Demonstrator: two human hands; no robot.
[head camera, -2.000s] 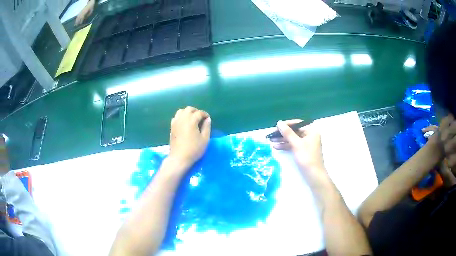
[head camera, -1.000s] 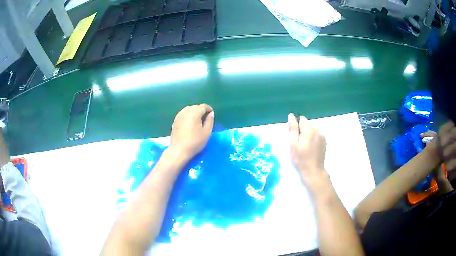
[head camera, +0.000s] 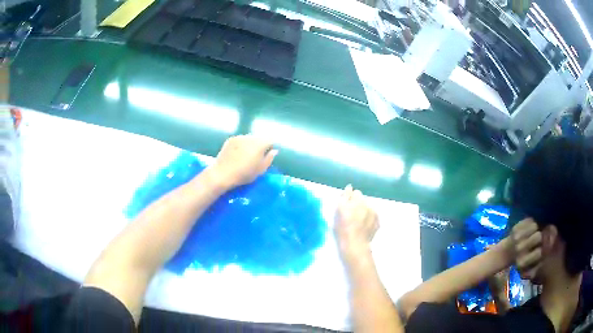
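Note:
A shiny heap of blue film (head camera: 260, 224) lies on the long white sheet (head camera: 58, 214). My left hand (head camera: 244, 160) is at the far edge of the heap, its fingers curled; whether it holds anything is hidden. My right hand (head camera: 355, 220) is over the sheet, right of the heap, its fingers bunched. No tool shows in it, and I cannot tell if one is inside the grip. A dark phone part (head camera: 74, 86) lies flat on the green surface at the far left.
A black compartment tray (head camera: 218, 39) and a yellow card (head camera: 127, 13) lie on the far side. Crumpled white wrap (head camera: 393, 84) is right of the tray. A person (head camera: 546, 214) sits close at the right, arm bent, by more blue film (head camera: 489, 222) and an orange-rimmed tray (head camera: 473, 306).
The view has swung up and tilted. The dark pen-like tool seen in my right hand earlier no longer shows. Of two phone parts, one remains in view. My left hand stays by the film heap.

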